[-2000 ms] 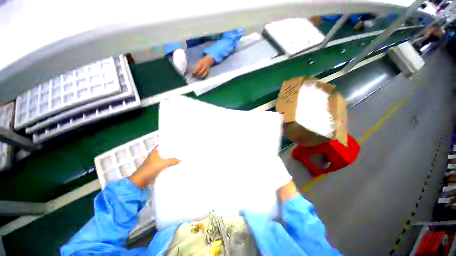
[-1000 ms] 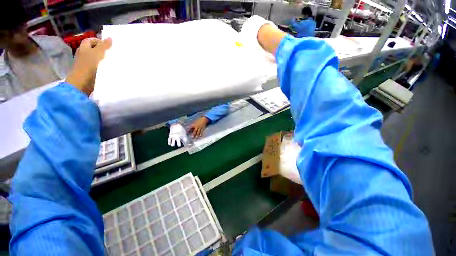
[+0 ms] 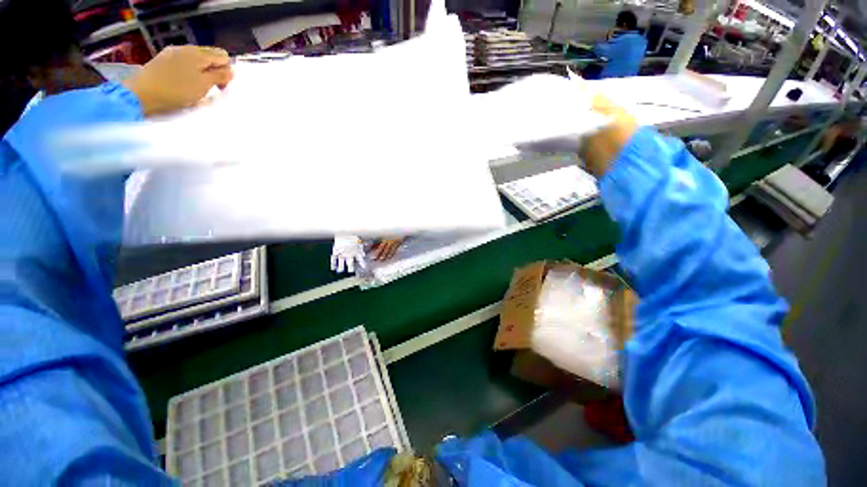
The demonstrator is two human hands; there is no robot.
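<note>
A large white sheet material is held up in front of me, washed out by glare. Its upper part is bent and spread to the right, and a flatter part hangs below it. My left hand, bare, grips the sheet at its upper left. My right hand is at the sheet's right end with fingers closed on its edge; glare hides part of the hand. Below, a compartment tray with a grid of square pockets lies on the green bench surface close to me.
Stacked trays are at the left on the green conveyor belt. An open carton with white packing is at centre right above a red stool. Another person's gloved hand is across the belt. More trays are at far right.
Over the last second my right hand has moved right and slightly down, pulling the sheet's upper part out to the right. Earlier the white material was lower, near my body, before being lifted.
</note>
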